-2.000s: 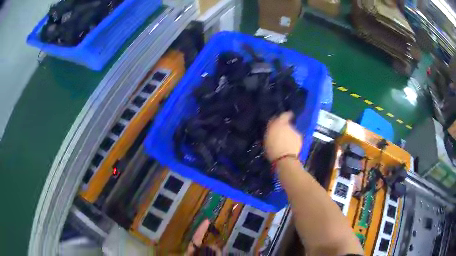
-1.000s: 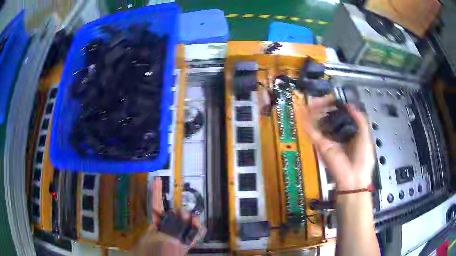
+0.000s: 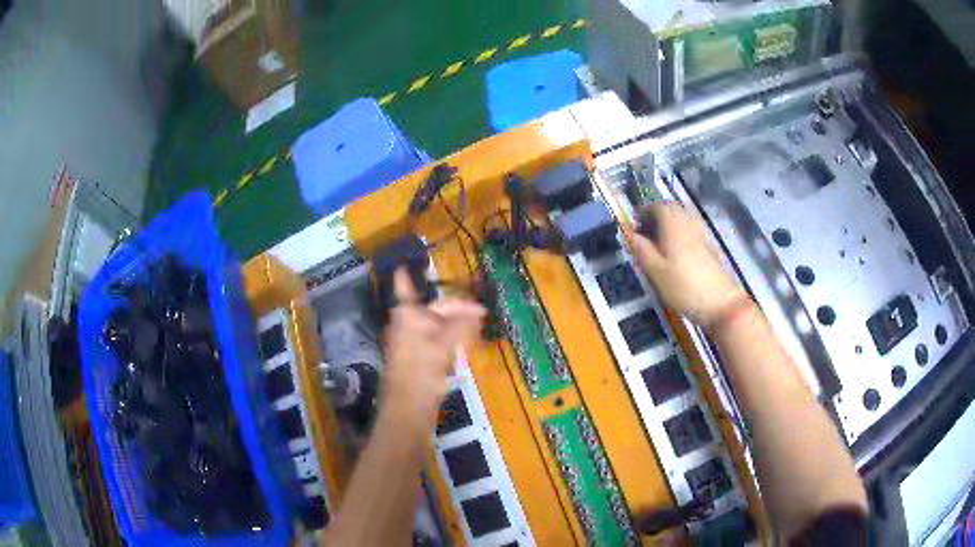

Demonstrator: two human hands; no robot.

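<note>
The orange test fixture tray lies in front of me, with a green connector board down its middle. My left hand is over its left row, fingers against a black power adapter at the far end; blur hides whether it grips it. Two more adapters stand at the far end of the right row. My right hand is just right of them, fingers bent at a small dark spot; what it holds, if anything, is unclear. Thin black cords run between the adapters and the board's far end.
A blue perforated basket heaped with black adapters stands at left, over other trays. A grey test station plate lies at right. Two blue stools or bins stand on the green floor beyond. A white machine cabinet is at the far right.
The view has swung right. Both hands, each with a black adapter a second ago, have moved to the tray's far end. A second adapter now stands in the right row.
</note>
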